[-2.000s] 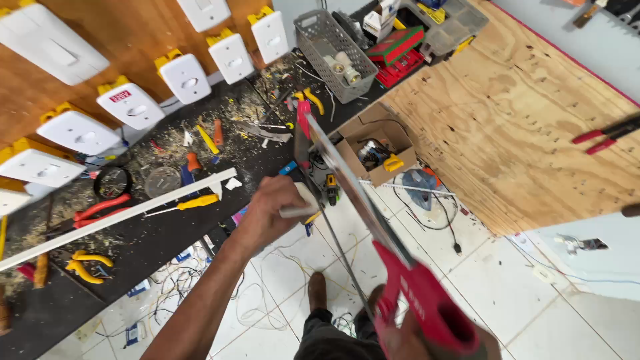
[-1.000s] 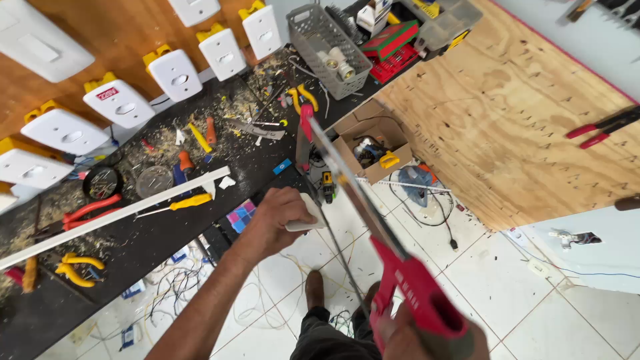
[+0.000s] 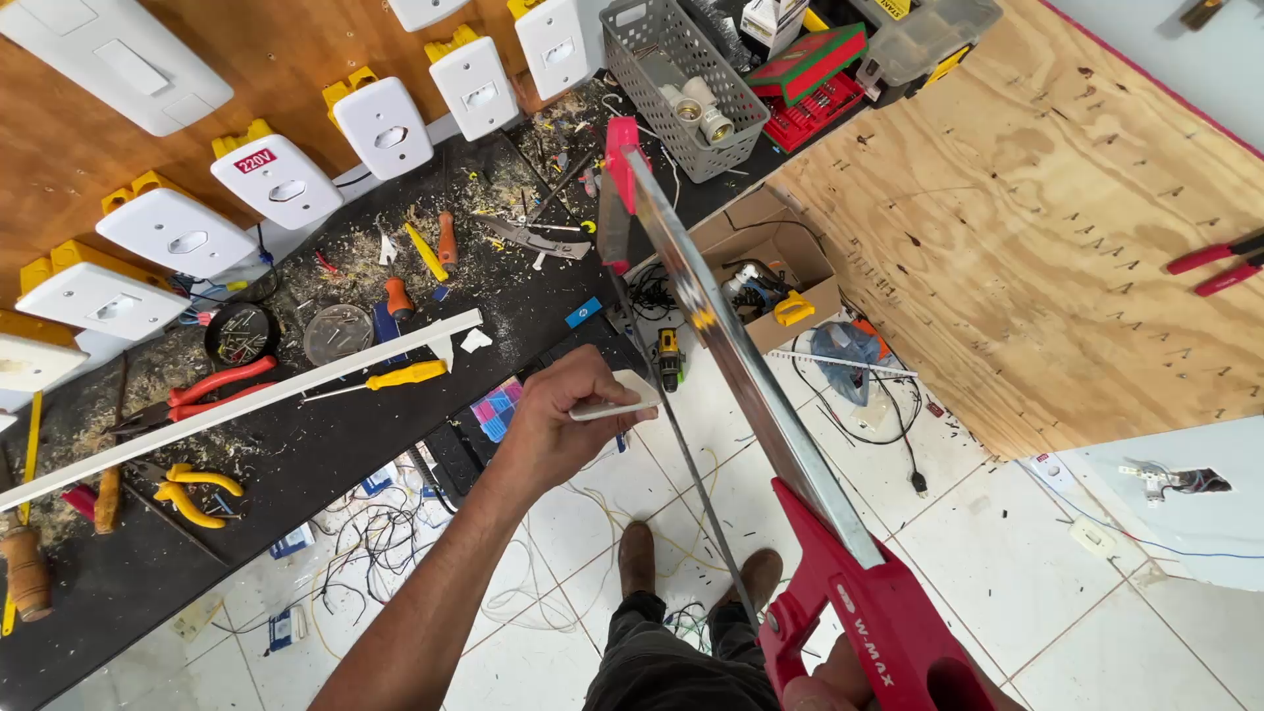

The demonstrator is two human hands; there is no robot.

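Note:
My left hand point(image 3: 573, 415) grips a short piece of white plastic trunking point(image 3: 614, 397) just past the bench edge. The blade of a red-handled hacksaw point(image 3: 726, 355) runs right beside the piece's outer end; whether they touch, I cannot tell. My right hand point(image 3: 839, 681), partly hidden by the frame, is closed on the hacksaw's handle at the bottom right. A long white plastic strip point(image 3: 247, 405) lies across the black bench, with a yellow-handled screwdriver point(image 3: 405, 375) beside it.
Red-handled pliers point(image 3: 217, 388), yellow-handled pliers point(image 3: 193, 492) and shavings litter the bench point(image 3: 326, 494). A grey plastic basket point(image 3: 726, 158) stands at the back. A cardboard box point(image 3: 815, 272), a drill point(image 3: 670, 357) and loose wires are below. A plywood board point(image 3: 1037, 247) lies at the right.
The left hand with the white piece has turned, and the piece's flat face and edge now show beside the blade. Both hands keep their hold.

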